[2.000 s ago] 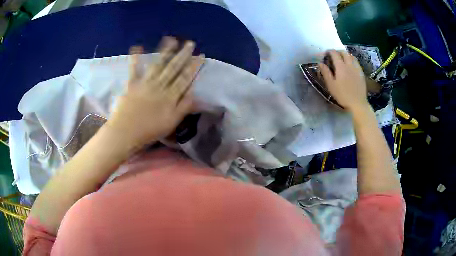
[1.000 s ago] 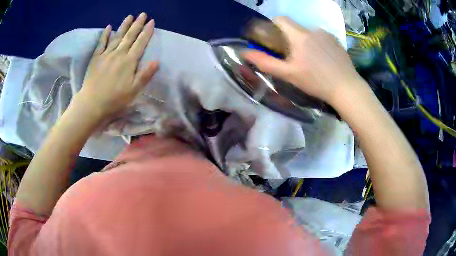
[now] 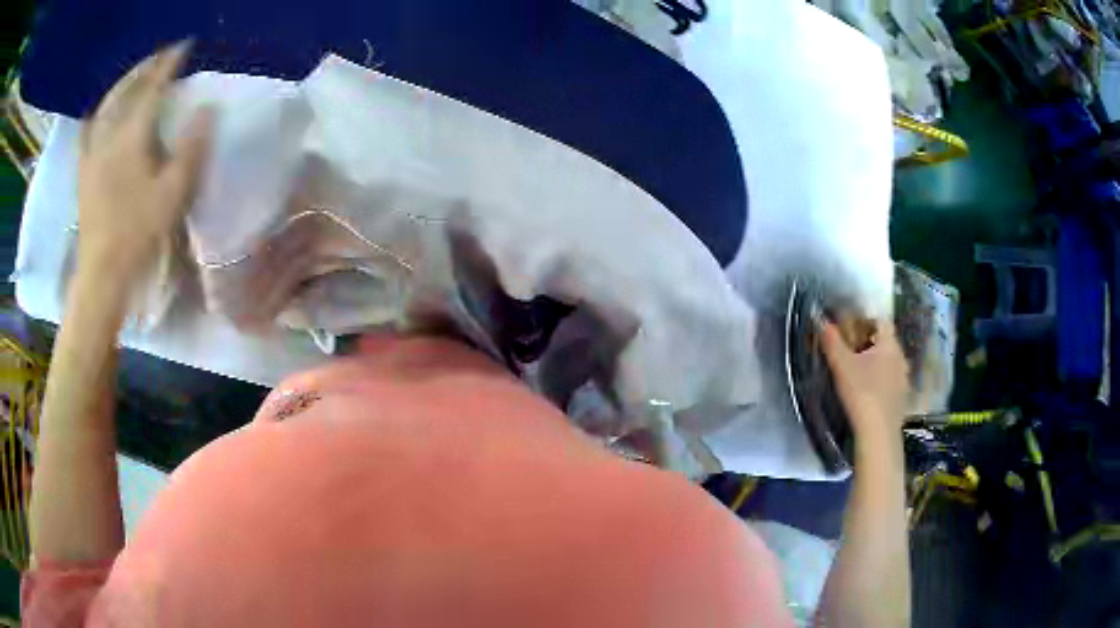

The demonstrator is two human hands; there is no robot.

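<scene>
A pale grey-beige garment (image 3: 540, 184) lies bunched over the near side of the navy pressing form (image 3: 491, 61) and against my body. A thin white curved line shows on its left part, and a dark opening near its middle. My left hand (image 3: 138, 166) is at the garment's left end, blurred, its fingers and thumb apart; any contact with the cloth is unclear. My right hand (image 3: 870, 368) grips the steam iron (image 3: 813, 374) at the table's right end, right of the garment. The iron's curved shiny edge faces left, and my hand hides most of its handle.
The white table cover (image 3: 817, 147) surrounds the form. A greyish pad (image 3: 927, 331) is at the table's right end, with yellow hose or cord (image 3: 970, 418) beside it. A loose thread (image 3: 371, 54) lies on the form. Pale cloth (image 3: 792, 558) hangs below the table's right end.
My right hand has moved the iron from over the garment to the table's right end. My left hand has shifted left from the garment's upper part. The garment's left part is more bunched.
</scene>
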